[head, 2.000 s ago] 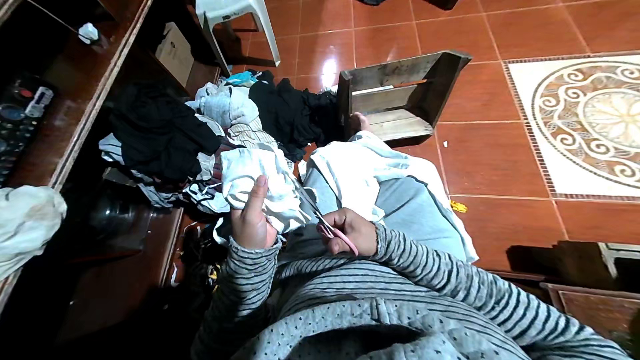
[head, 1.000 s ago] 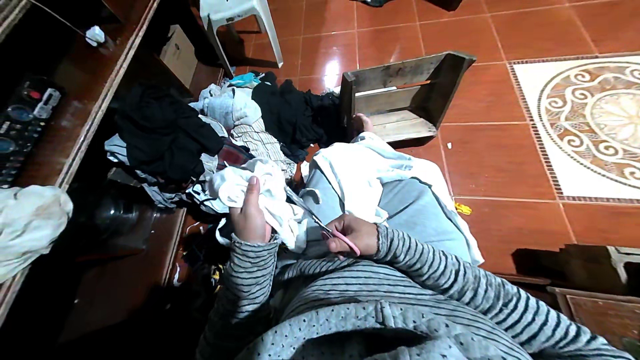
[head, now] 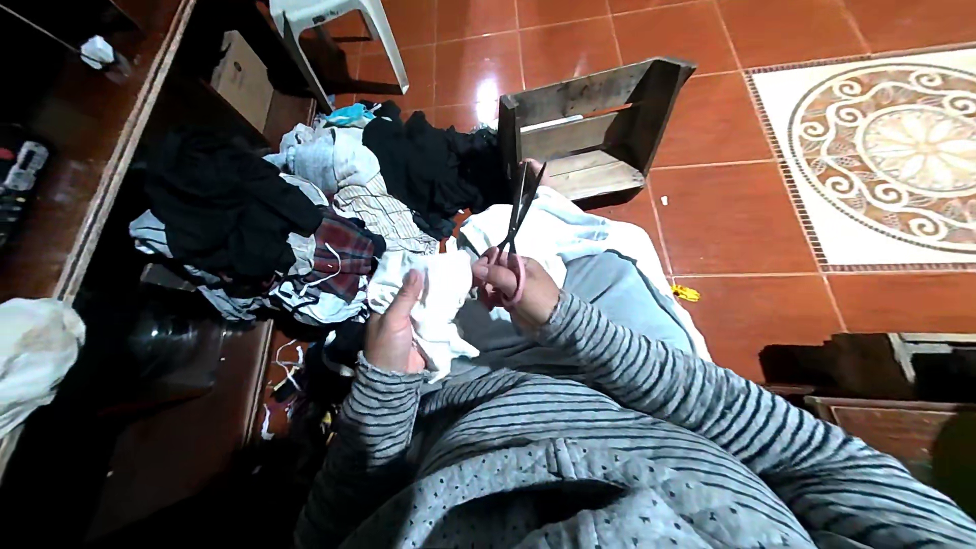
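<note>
In my left hand (head: 395,332) is a bunched white cloth (head: 435,305), with the thumb lying on top of it. My right hand (head: 522,288) has its fingers in the pink handles of a pair of scissors (head: 517,221). Their dark blades point up and away from me, slightly apart. The fingertips of that hand meet the right edge of the white cloth. Another white cloth (head: 564,229) lies over my legs, beside grey fabric (head: 610,293).
A heap of clothes, with a black garment (head: 229,206) on top, lies at the left beside a wooden shelf (head: 126,145). Beyond my legs a wooden crate (head: 572,91) rests on its side. A white plastic chair (head: 374,19) stands at the back on the tiled floor (head: 732,221).
The scissors have swung from lying across the cloth to pointing away from me. My right hand has come up to the cloth's edge, and the white cloth now hangs differently from my left hand.
</note>
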